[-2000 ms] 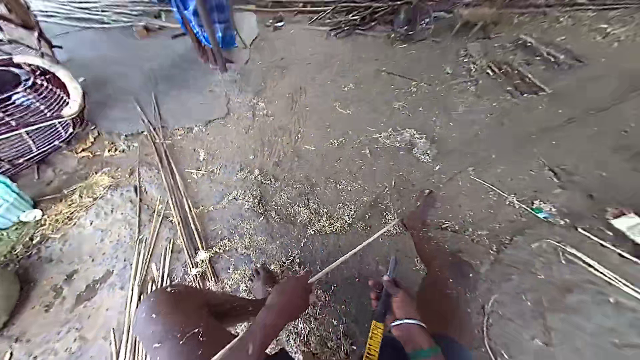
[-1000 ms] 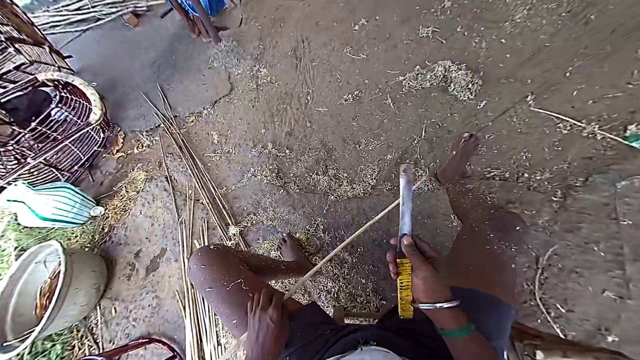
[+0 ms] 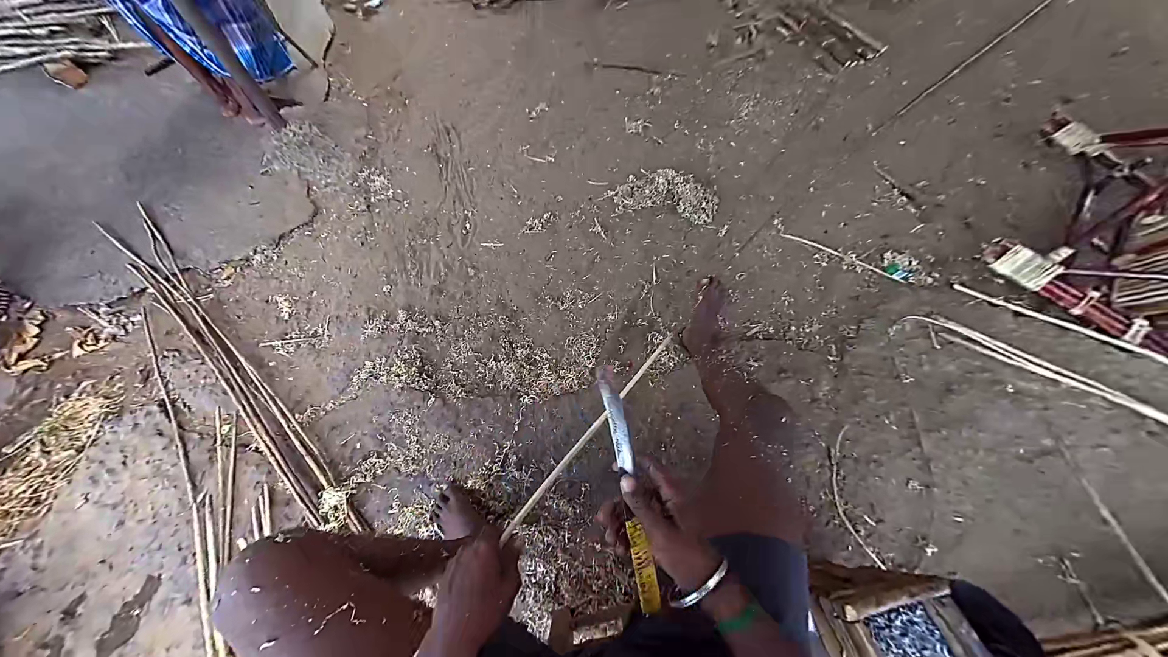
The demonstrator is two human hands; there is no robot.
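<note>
My left hand is closed around the near end of a pale, peeled cane stick, which slants up and right to beside my bare foot. My right hand grips a knife by its handle, which is partly wrapped in yellow tape. The metal blade points away from me and crosses the stick about midway along its visible length. Fine shavings lie on the ground around and under the stick. The part of the stick behind my left hand is hidden.
A bundle of thin canes lies at the left. Split canes and a bound cane frame are at the right. A wooden stool or box stands near my right side. Another person's feet and blue cloth show at the upper left.
The view has swung to the right, so the basket at the left has left the frame. Both hands keep hold of the stick and the knife.
</note>
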